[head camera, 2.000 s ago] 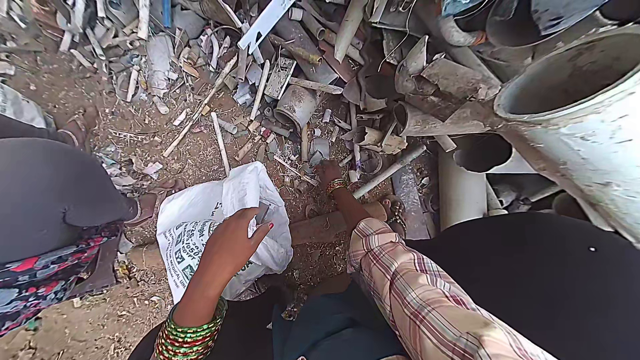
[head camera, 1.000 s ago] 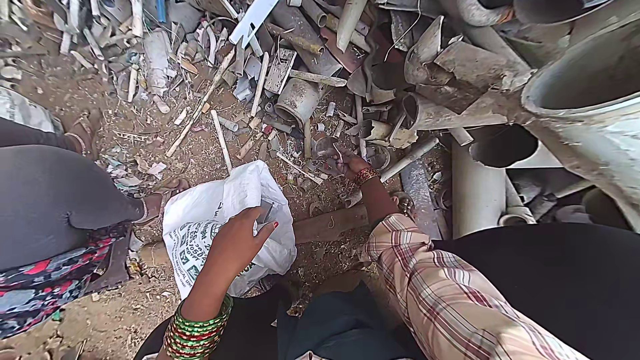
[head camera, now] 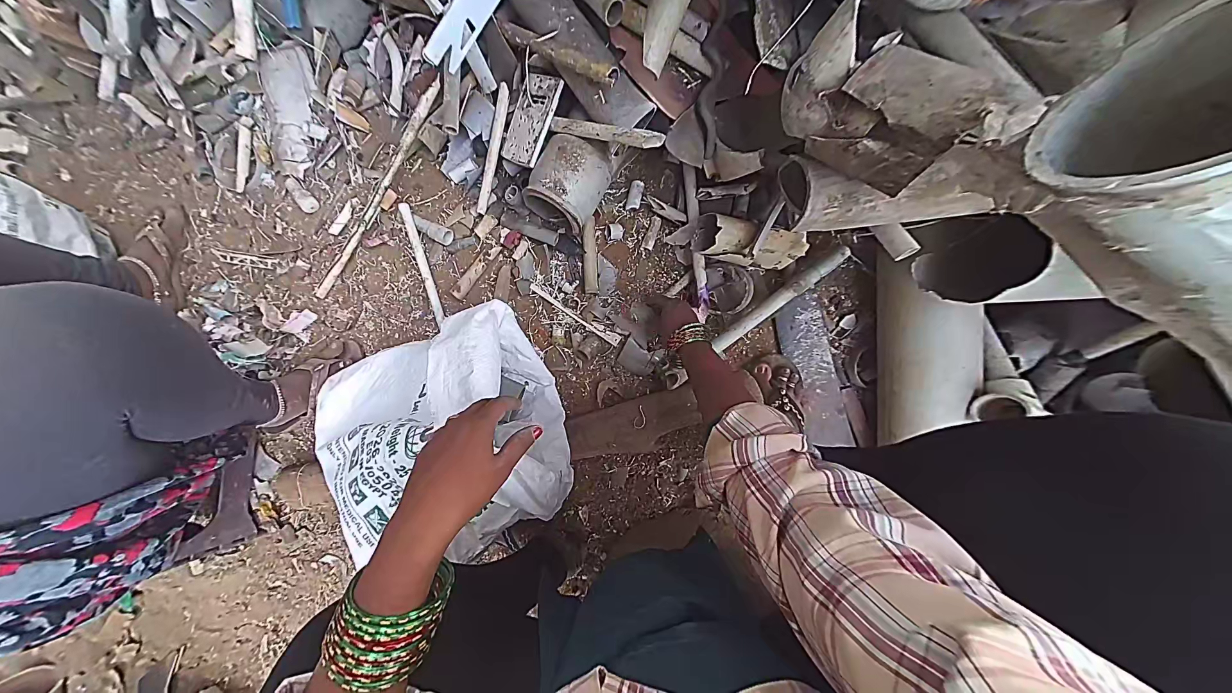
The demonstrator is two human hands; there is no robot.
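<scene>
My left hand (head camera: 472, 457), with bangles on the wrist, is at the mouth of a white woven plastic sack (head camera: 375, 385) that bears printing. A grey plastic piece (head camera: 510, 393) shows by its fingertips, and the hand seems to hold it. My right hand (head camera: 677, 322) reaches down to the ground among small scraps, beside a grey fragment (head camera: 635, 357) and the lower end of a pale pipe (head camera: 789, 296). Its fingers are dim and partly hidden, so any grip is unclear. A short wide pipe piece (head camera: 568, 183) lies beyond the two hands.
Broken pipes and scraps heap up along the top. A large pipe (head camera: 1136, 183) and an upright-looking grey pipe (head camera: 929, 346) stand at the right. A flat wooden board (head camera: 635, 422) lies between the hands. Another person's leg (head camera: 115, 395) is at the left.
My right hand has shifted slightly among the scraps on the ground. My left hand stays at the sack's mouth, with the grey piece by its fingers throughout.
</scene>
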